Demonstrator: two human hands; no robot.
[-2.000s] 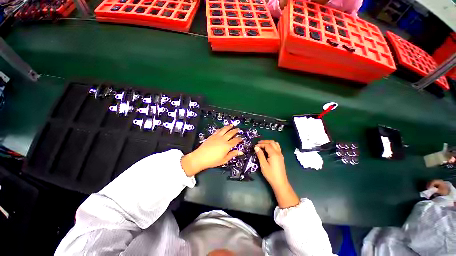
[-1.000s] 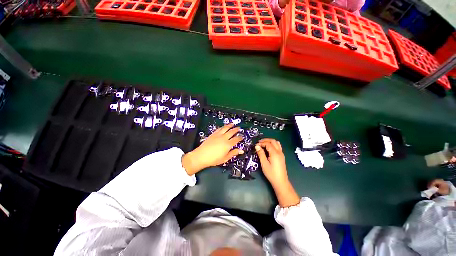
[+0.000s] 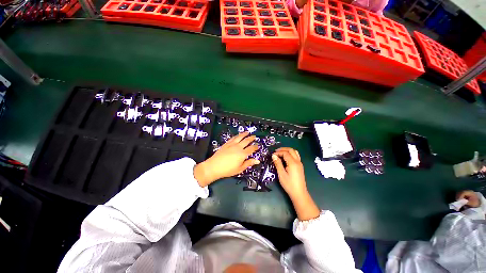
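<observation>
A loose heap of small silver and black metal parts [image 3: 259,178] lies on the green bench in front of me. My left hand [image 3: 228,158] rests palm down on the heap's left side, fingers slightly spread. My right hand [image 3: 289,169] is at the heap's right edge, thumb and fingertips close together; whether a part is between them cannot be told. A row of small parts [image 3: 282,131] runs along the heap's far edge. Left of the heap, a black tray [image 3: 101,160] holds several silver-white units [image 3: 159,129] in rows at its far right part.
To the right are a black box with white paper [image 3: 333,141], a red-handled tool [image 3: 349,116], a white wipe [image 3: 330,168], a block of small round parts [image 3: 371,162] and a second black box [image 3: 423,149]. Orange-red trays [image 3: 362,66] stand across the bench. Another person's hand [image 3: 469,199] is far right.
</observation>
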